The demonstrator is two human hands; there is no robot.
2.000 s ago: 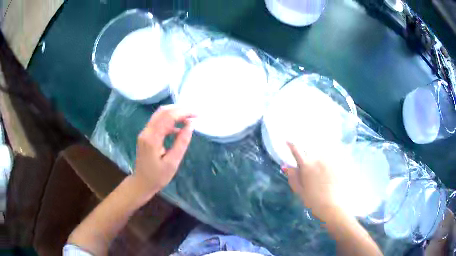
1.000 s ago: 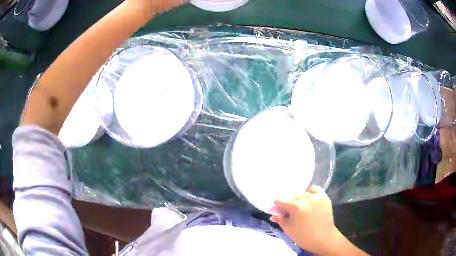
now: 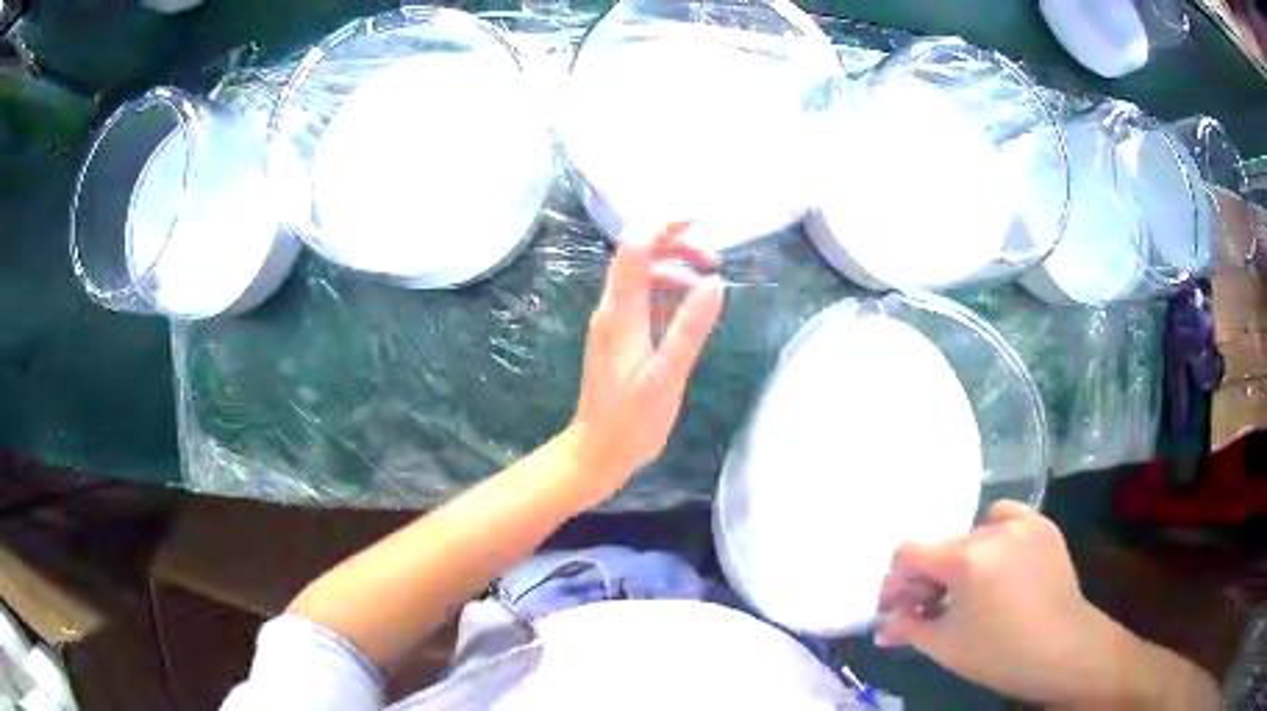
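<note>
My right hand [image 3: 994, 604] holds a clear container with a white lower part [image 3: 848, 472] by its near rim, tilted in front of me at the bench's near edge. My left hand [image 3: 646, 354] is at the near side of the middle container [image 3: 702, 118]. Its thumb and fingertips are close together; whether they pinch something there is unclear. Other containers of the same kind stand in the row: one at far left [image 3: 216, 229], a larger one beside it [image 3: 431, 167], one right of the middle [image 3: 917, 174], and more at the right end.
Wrinkled clear film [image 3: 348, 389] covers part of the dark green bench [image 3: 63, 333]. A dark purple item [image 3: 1191, 347] lies by brown cardboard [image 3: 1239, 327] at right. Brown cartons [image 3: 250, 570] are below the bench at left. Another container [image 3: 1098, 35] stands beyond the film.
My left hand has come back from the top left to the row's middle, where a container now stands. My right hand has moved the held container a little to the right.
</note>
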